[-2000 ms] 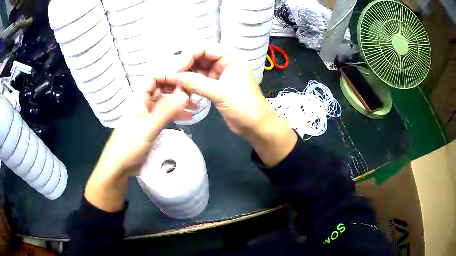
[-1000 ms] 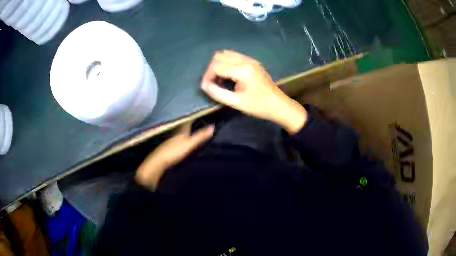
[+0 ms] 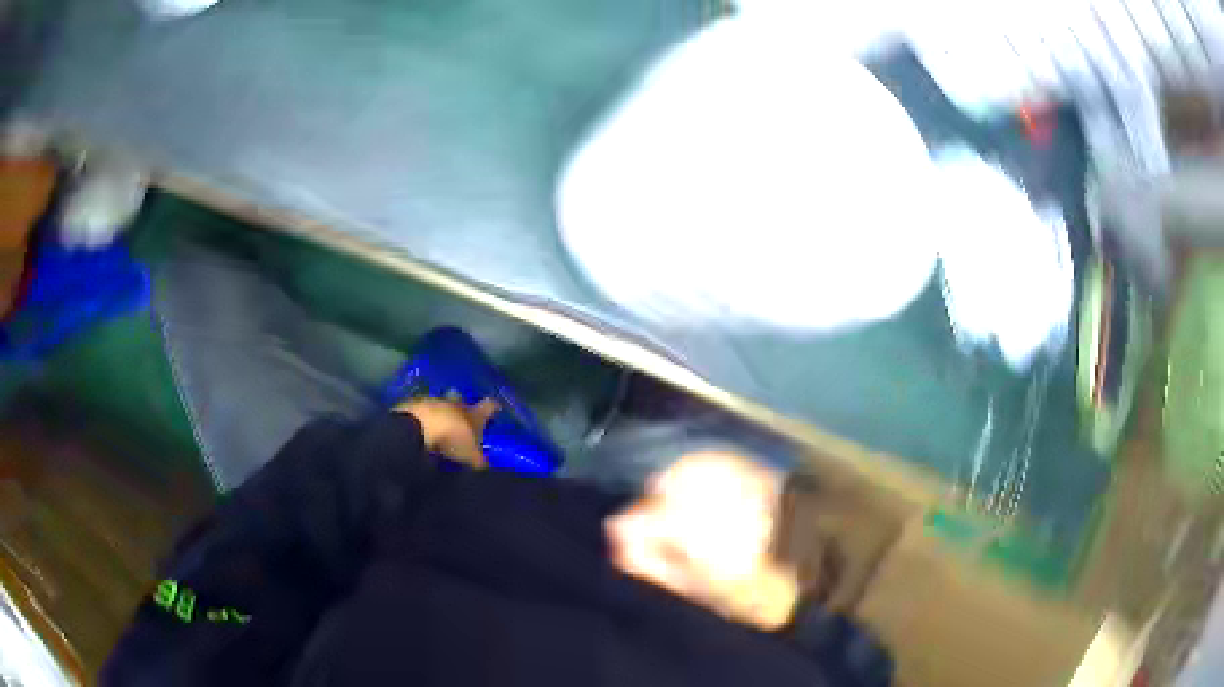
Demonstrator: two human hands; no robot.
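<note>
My left hand (image 3: 452, 432) is on a bright blue object (image 3: 470, 389) below the bench edge, perhaps a stool or basket; the fingers are partly hidden against it. My right hand (image 3: 705, 526) is blurred and overexposed in front of my body, below the bench edge; its finger pose and whether it holds anything cannot be told. A large blurred white part or stack (image 3: 765, 188) stands on the dark bench top (image 3: 336, 121).
A blurred white heap, likely the rings (image 3: 1000, 262), lies right of the stack. White ribbed stacks (image 3: 1027, 47) and a red spot are at the upper right. The brown carton (image 3: 987, 611) is at lower right. Another blue item (image 3: 81, 295) is at the far left.
The view has swung strongly, so the white stack now appears right of centre. My left hand has moved onto the blue object. My right hand has dropped below the bench edge.
</note>
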